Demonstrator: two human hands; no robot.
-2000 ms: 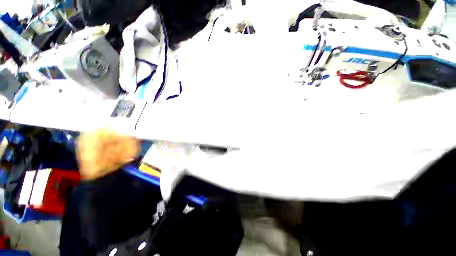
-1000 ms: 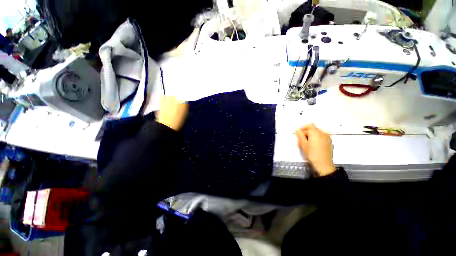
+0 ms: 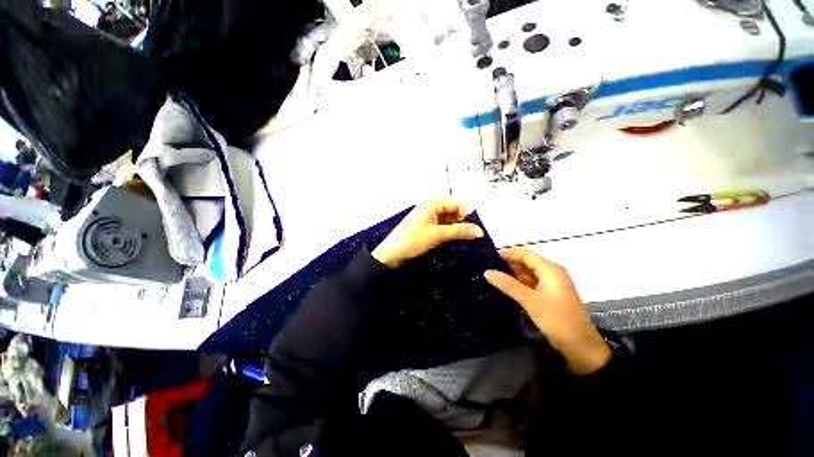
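The navy garment panel (image 3: 428, 303), dark with tiny white specks, lies over the table's front edge before me. My left hand (image 3: 430, 234) rests at its upper edge near the corner, thumb and fingers bent at the cloth. My right hand (image 3: 546, 299) is at its right edge, thumb and forefinger close together at the cloth. Whether either hand pinches it firmly is hard to tell. The presser foot and needle area (image 3: 502, 171) of the white sewing machine (image 3: 643, 98) is just above the hands, with no navy cloth under it.
Yellow-green and orange thread snips (image 3: 725, 202) lie right of the needle. Red scissors (image 3: 648, 128) show partly at the machine head. Folded grey pieces with navy edges (image 3: 210, 183) lie left, beside a grey motor housing (image 3: 116, 239). Grey cloth (image 3: 437, 384) hangs at my lap. A red crate (image 3: 170, 419) stands below left.
The navy panel came into view on the table, then shifted toward me. My left hand moved right to its upper corner, and my right hand came in to its right edge. The view moved closer.
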